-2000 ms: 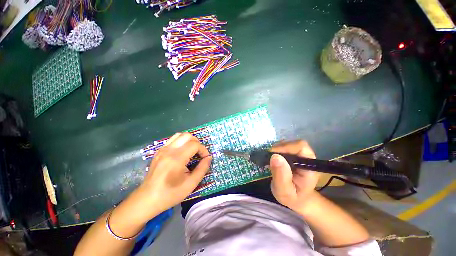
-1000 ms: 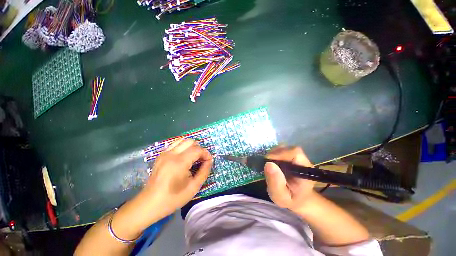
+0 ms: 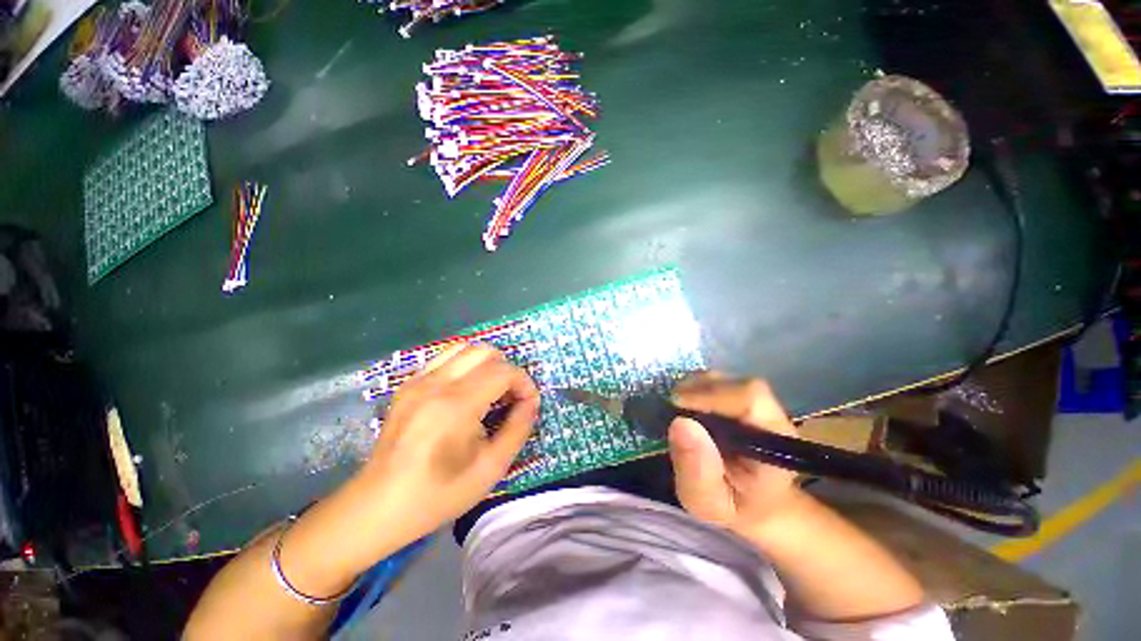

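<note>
The green PCB panel lies tilted on the bench in front of me, with wire leads with white ends across its left part. My left hand rests over the panel's left half, thumb and fingertips pinched together at a wire lead; the held end is mostly hidden by the fingers. My right hand holds the black soldering iron like a pen. Its thin metal tip points left onto the panel, close to my left fingertips. Whether the tip touches a pad is too small to tell.
A loose lead pile lies beyond the panel, a small lead bundle and bare PCB panel to the left. Wire harnesses stand far left. A round crusted pot stands right. A red-handled tool lies at the left edge.
Both hands stay over the panel with small shifts; the iron's tip has moved slightly down and right. The whole view has shifted slightly.
</note>
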